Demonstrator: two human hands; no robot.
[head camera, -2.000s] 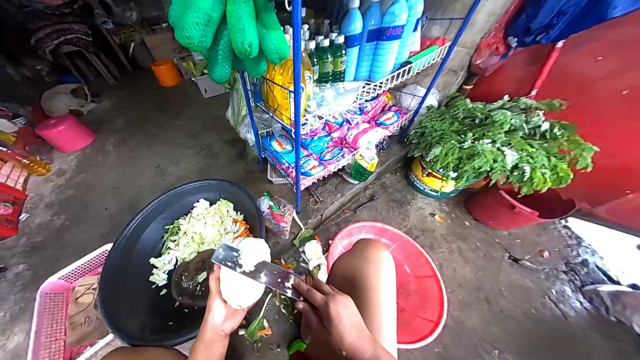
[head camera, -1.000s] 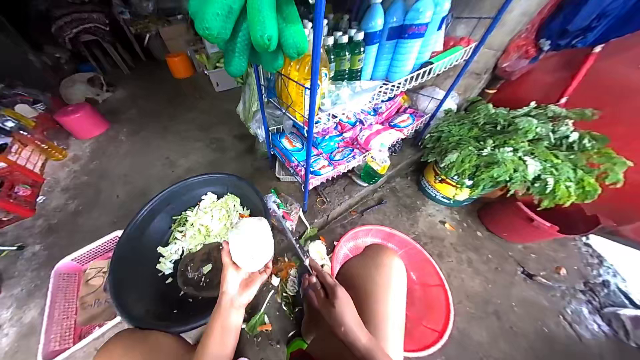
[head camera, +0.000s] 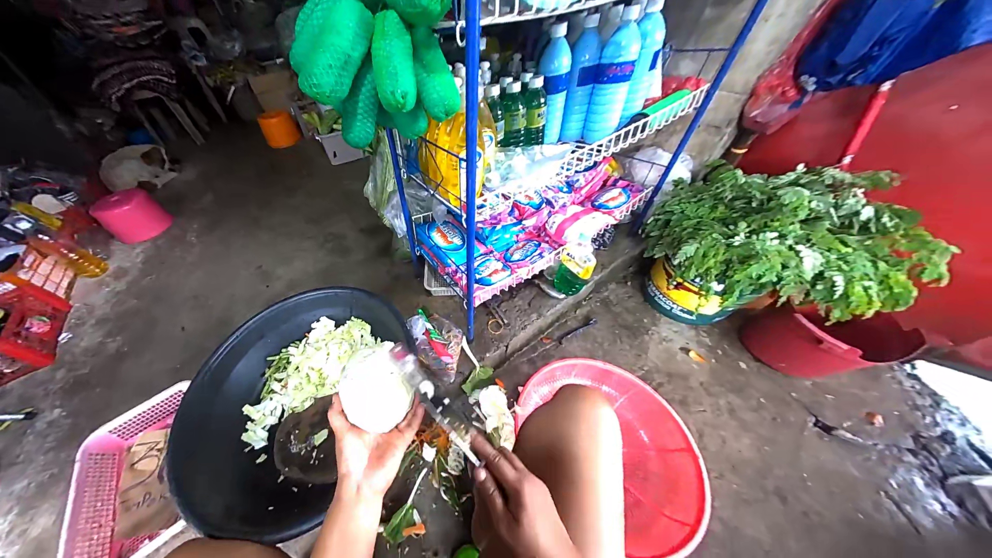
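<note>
My left hand (head camera: 370, 449) holds a pale, rounded vegetable, perhaps a cabbage head (head camera: 377, 390), over the right part of a wide black basin (head camera: 203, 403). In my right hand (head camera: 515, 492) is a knife (head camera: 449, 426), its blurred blade at the vegetable's right side; whether it touches cannot be told. Shredded pale-green cabbage (head camera: 310, 364) lies heaped in the basin. Beside the heap is a dark, round, flat piece (head camera: 306, 446) with a few shreds on it.
Vegetable scraps (head camera: 407, 519) lie on the floor between the basin and my knee. Around my leg is a red basin (head camera: 659, 465). A pink basket (head camera: 97, 480) stands left, a blue-posted rack (head camera: 471, 232) ahead, and a leaf-filled bucket (head camera: 682, 298) right.
Two seconds ago the blade lay across the front of the vegetable; one second ago it was at the right side, where it is now. Both hands still hold their things.
</note>
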